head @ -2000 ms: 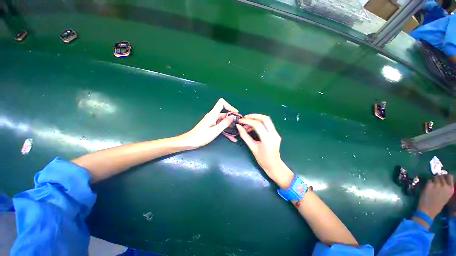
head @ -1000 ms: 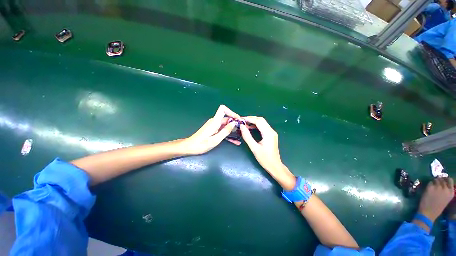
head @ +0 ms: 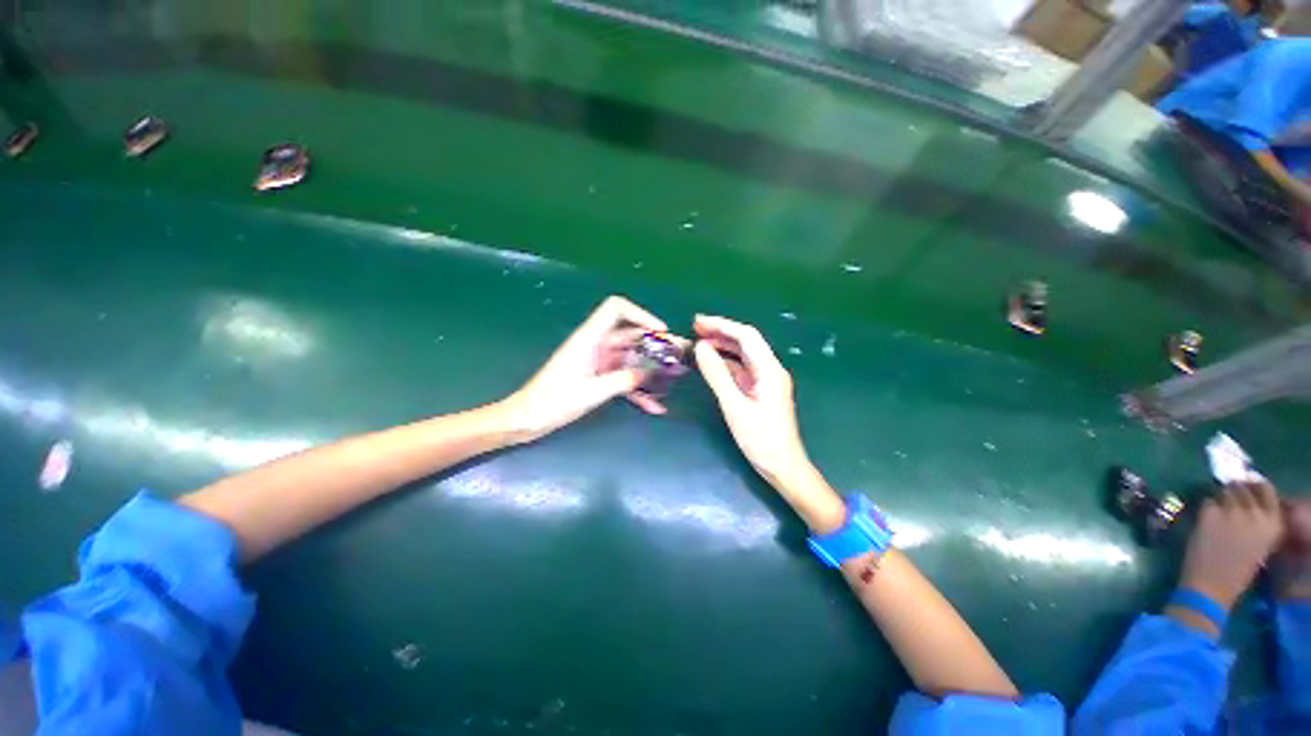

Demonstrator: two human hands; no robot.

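A small watch case assembly [head: 661,355], dark inside and blurred, is held in the fingers of my left hand [head: 582,371] above the green bench. My right hand [head: 751,396] is just right of the case, thumb and forefinger close together near its edge. Whether a small part is between those fingertips cannot be told. A blue wristband [head: 854,532] is on my right wrist.
Copper-rimmed cases lie on the green belt [head: 475,115] at upper left, such as one [head: 283,167], and at right [head: 1028,308]. A neighbour's hand [head: 1234,544] is by white scrap [head: 1229,459] and black parts [head: 1146,502]. A metal post [head: 1239,377] stands at right.
My right fingers have come away from the case, leaving a small gap, while my left hand still holds it. The belt cases appear further left, and the whole view has shifted somewhat.
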